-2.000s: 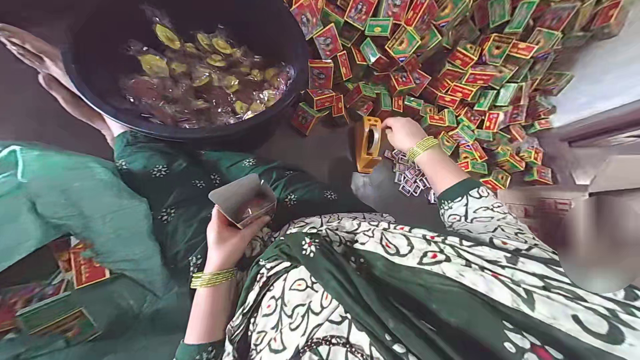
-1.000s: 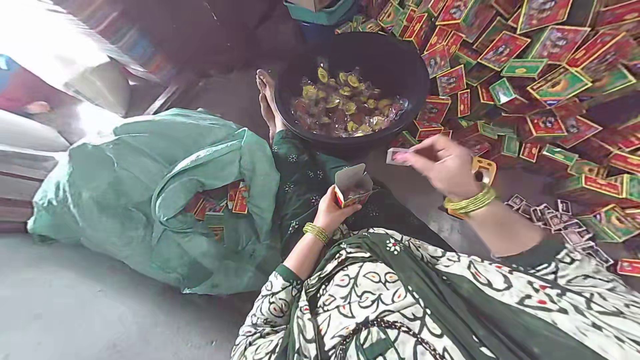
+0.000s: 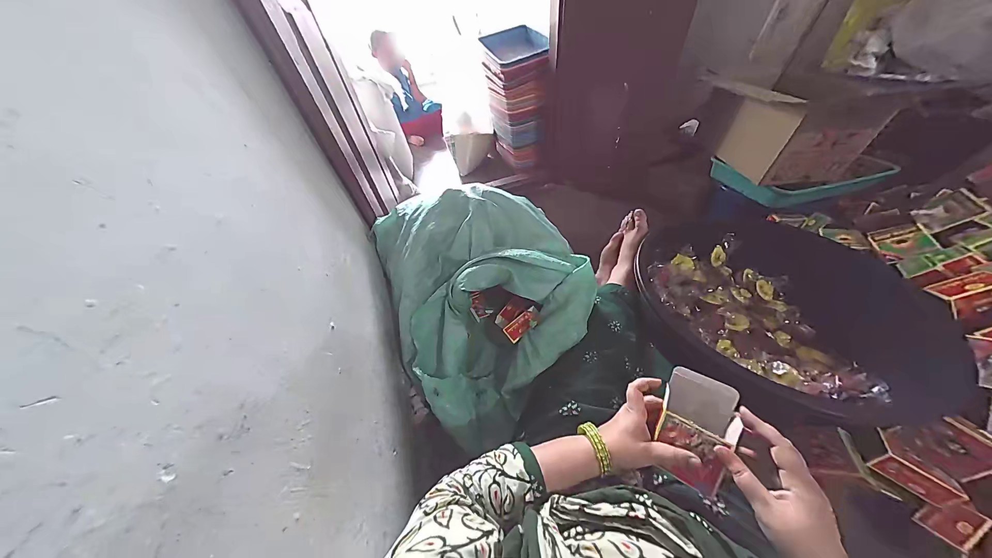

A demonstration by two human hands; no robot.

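My left hand (image 3: 639,442) grips a small red printed cardboard box (image 3: 694,446) by its left side, its pale top flap standing up. At the box's right side, my right hand (image 3: 779,480) has its thumb and fingers against the edge by the flap. Just beyond the hands, a wide black tub (image 3: 914,341) holds clear plastic packets with yellow pieces (image 3: 736,320). To the left, a green woven sack (image 3: 465,225) lies with its mouth rolled open, and several red boxes (image 3: 518,319) show inside.
Many printed boxes (image 3: 961,287) lie around the tub's right side. An opened carton (image 3: 763,139) stands in a teal tray (image 3: 821,190) behind it. A pale wall (image 3: 194,310) runs along the left. Past the doorway are a person (image 3: 411,93) and stacked trays (image 3: 518,101).
My right hand, which held a small pale item above the floor one second ago, is now at the box in my left hand. The view has swung far to the left.
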